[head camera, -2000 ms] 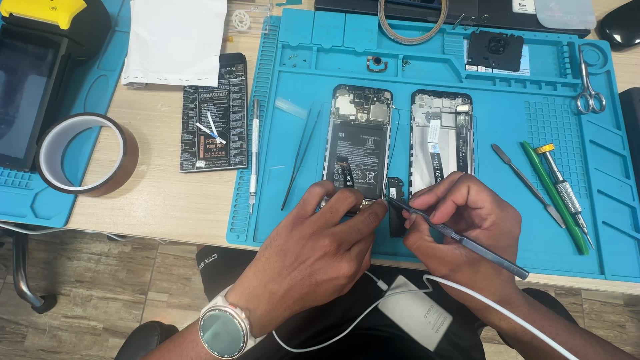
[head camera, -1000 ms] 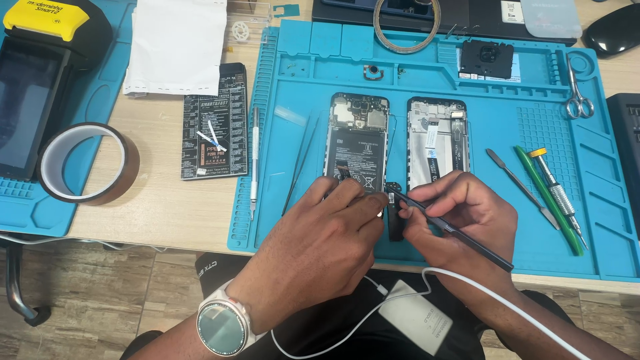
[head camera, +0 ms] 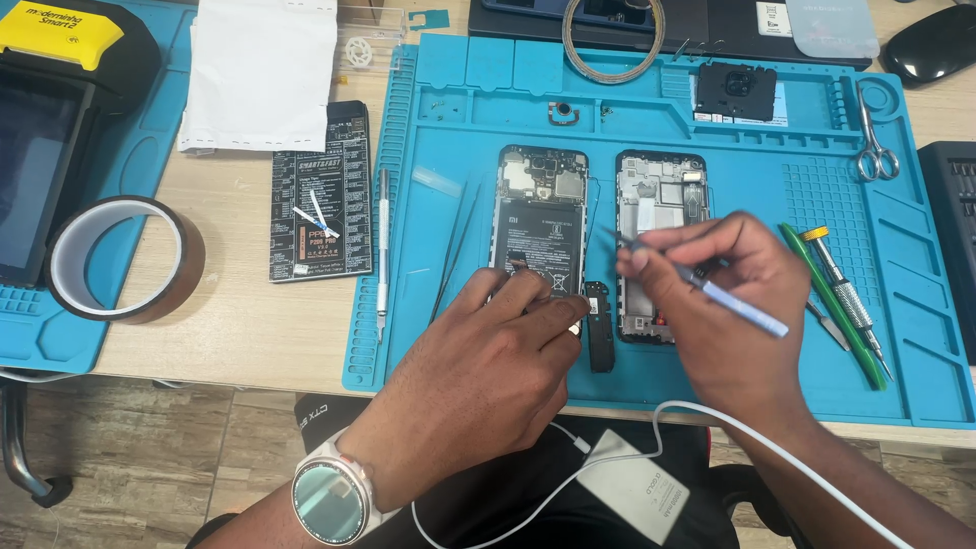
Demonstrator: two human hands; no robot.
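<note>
My left hand lies over the lower end of an opened smartphone with its battery; its fingers rest on the phone, and what lies beneath them is hidden. A black plastic phone part lies just right of those fingertips. My right hand holds a slim pen-like metal tool, its tip pointing up and left, raised over the gap between the phones. Partly behind this hand is a second phone frame without a battery. Tweezers lie left of the first phone.
A blue silicone repair mat carries scissors, a green pry tool, a screwdriver, a metal spatula and a camera cover. Brown tape stands left. A white cable crosses below my right wrist to a power bank.
My right hand has lifted the tool away from the black part beside the first phone and moved right, over the second phone frame. My left hand stays at the first phone's lower end.
</note>
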